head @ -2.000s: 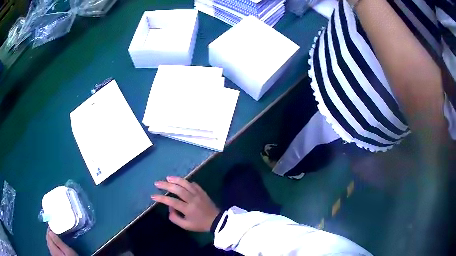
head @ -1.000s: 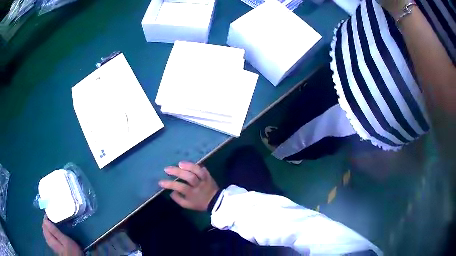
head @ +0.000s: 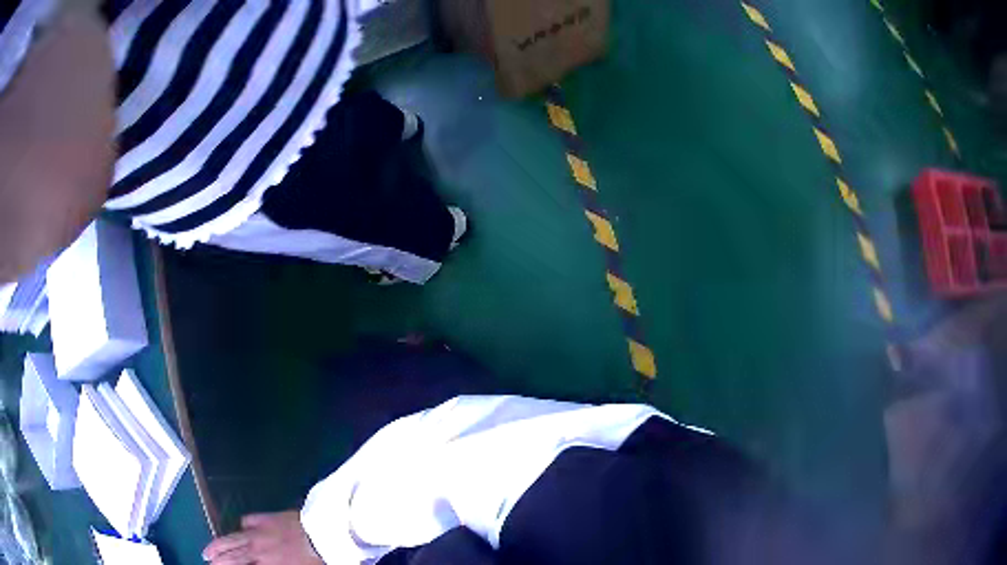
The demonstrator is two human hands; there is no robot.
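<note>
My right hand (head: 263, 541) is low in the picture at the bench edge, partly cut off by the bottom rim, and holds nothing that shows. My left hand is out of view. Left of my right hand, a pile of white card inserts (head: 124, 458) lies on the bench. A hollow white box half (head: 50, 425) stands beside the pile, and a closed-looking white box (head: 97, 304) stands above it. Part of a white flat panel (head: 124, 550) shows at the bottom rim.
A person in a striped top (head: 226, 116) stands by the green bench (head: 177, 386). A brown carton (head: 547, 42) is at the top. A red plastic crate (head: 958, 234) lies at the right. Yellow-black tape (head: 603, 230) crosses the green floor. Clear plastic (head: 16, 497) is at the left rim.
The view has swung right, so the bench items now sit at the left rim and more floor shows. The bagged product and my left hand have left the picture. My right hand remains at the bench edge.
</note>
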